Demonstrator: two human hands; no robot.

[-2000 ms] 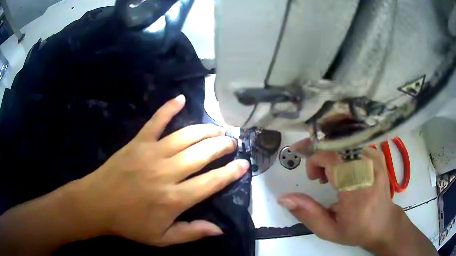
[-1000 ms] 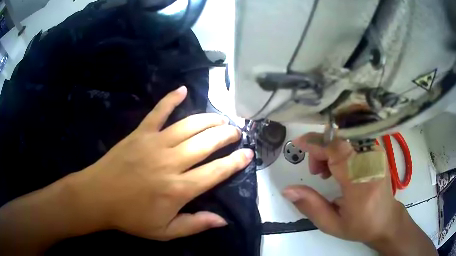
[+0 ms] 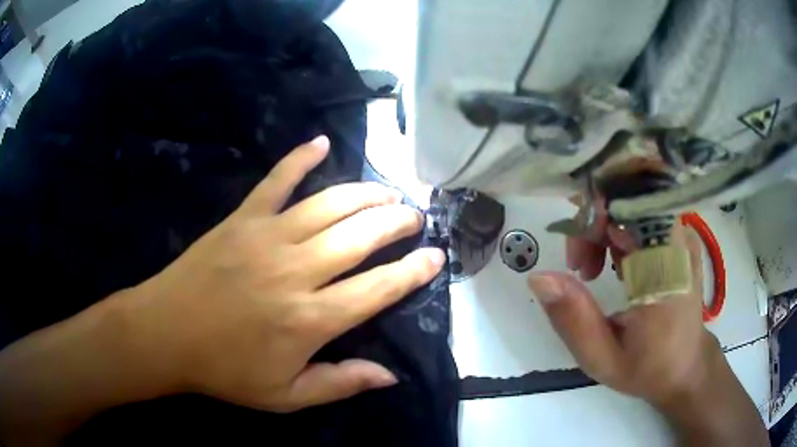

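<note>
A black garment piece (image 3: 114,201) covers the left side of the table, its right edge beside the presser foot (image 3: 434,223). My left hand (image 3: 271,279) lies flat on the cloth, fingers spread, fingertips close to the foot. My right hand (image 3: 642,332) is right of the needle area, partly behind the sewing machine head (image 3: 542,105). Its thumb stands apart from the bent fingers, and I see nothing held in it. Its upper fingers are partly hidden by the machine's metal parts. A beige block (image 3: 658,272) overlaps this hand; whether it is a wrap or a machine part is unclear.
Red scissor handles (image 3: 717,262) lie behind my right hand. A round holed disc (image 3: 520,251) is set in the white machine bed (image 3: 498,332). A dark strip (image 3: 524,384) crosses the white surface at the lower middle. A patterned dark item (image 3: 782,349) is at the right edge.
The view has shifted against the machine head, which sits further right and higher. My right hand has moved a little right, its fingers further behind the machine parts. My left hand remains flat on the cloth.
</note>
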